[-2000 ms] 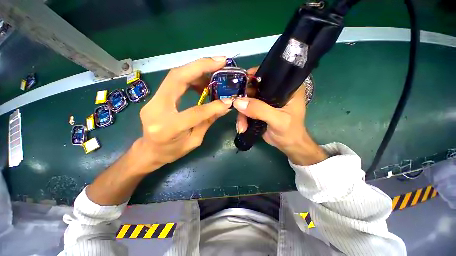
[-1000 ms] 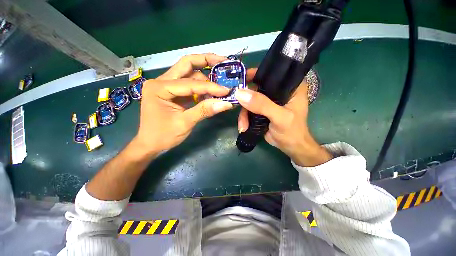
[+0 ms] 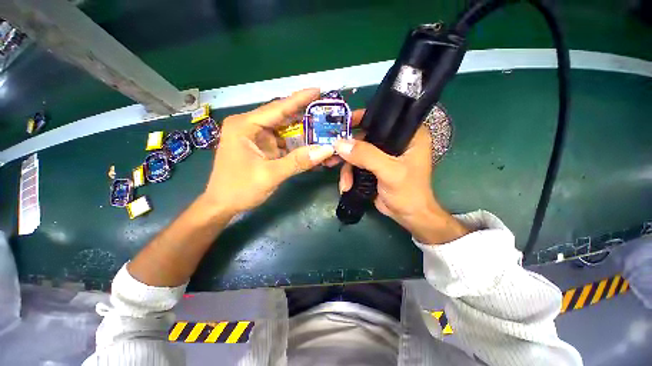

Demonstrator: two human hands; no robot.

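A small rounded-square housing [image 3: 327, 123] with a clear rim and a blue circuit board faces up between my hands. My left hand [image 3: 250, 161] holds its left side and lower edge. A yellow battery [image 3: 292, 131] shows behind it, by my left fingers. My right hand [image 3: 397, 179] grips a black electric screwdriver [image 3: 400, 100], with its narrow end pointing down toward me, away from the housing. My right thumb touches the housing's lower right corner. The grey screw tray [image 3: 437, 134] lies partly hidden behind my right hand.
Several blue-board housings [image 3: 157, 166] with yellow batteries lie on the green bench [image 3: 300, 246] at left. A pale label strip [image 3: 28, 194] lies further left. A metal rail [image 3: 493, 63] and a grey post [image 3: 107, 61] stand beyond. The black cord [image 3: 562, 121] curves down at right.
My left index finger has moved off the board to the housing's upper left, and the board shows more fully. The screwdriver's rear end has shifted slightly left, and its cord now curves further left.
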